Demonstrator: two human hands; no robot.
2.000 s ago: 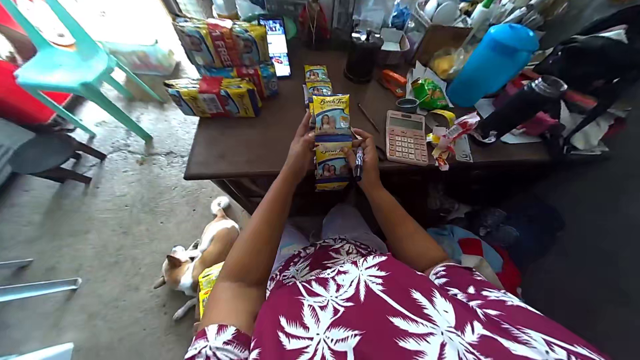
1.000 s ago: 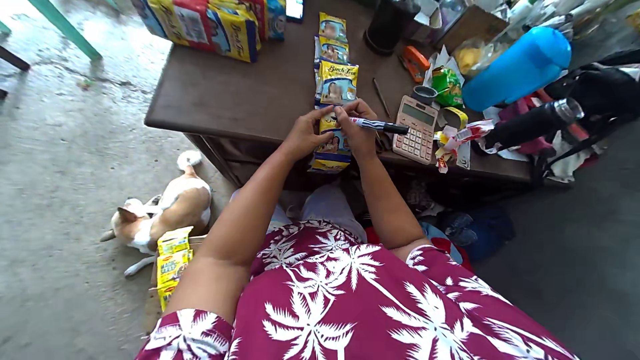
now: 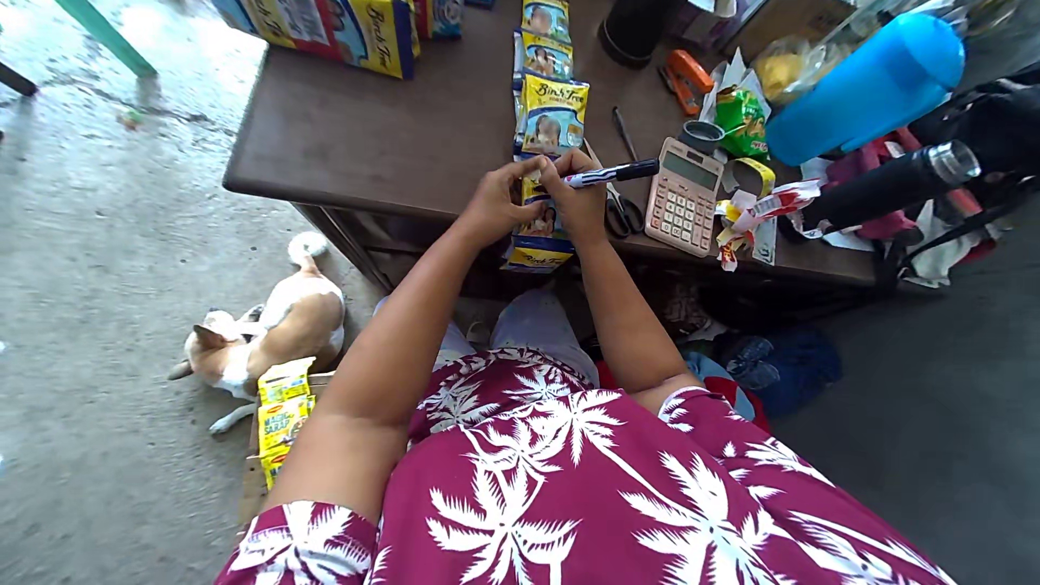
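A strip of joined Birch Tree milk powder sachets (image 3: 554, 118) runs from the back of the brown desk over its front edge, the lowest sachet (image 3: 538, 253) hanging below. My left hand (image 3: 500, 203) grips the left side of the strip near the desk's edge, thumb and forefinger pinching it. On the right side of the strip, my right hand (image 3: 578, 199) presses its fingertips against the left ones. A capped-looking black and white marker (image 3: 613, 173) lies across the fingers of my right hand, its black end pointing right. The fingers hide part of the sachets between them.
Right of my hands lie black-handled scissors (image 3: 623, 215), a pink calculator (image 3: 685, 197), a pen (image 3: 624, 132), an orange stapler (image 3: 687, 80), a blue bottle (image 3: 865, 89) and a black flask (image 3: 886, 187). Stacked sachet packs (image 3: 333, 28) stand back left. A dog (image 3: 284, 329) lies on the floor beside seasoning packets (image 3: 284, 414).
The marker, more upright in my right hand two seconds ago, now lies across it pointing right. Both hands have come together on the strip. The view has shifted closer to the desk.
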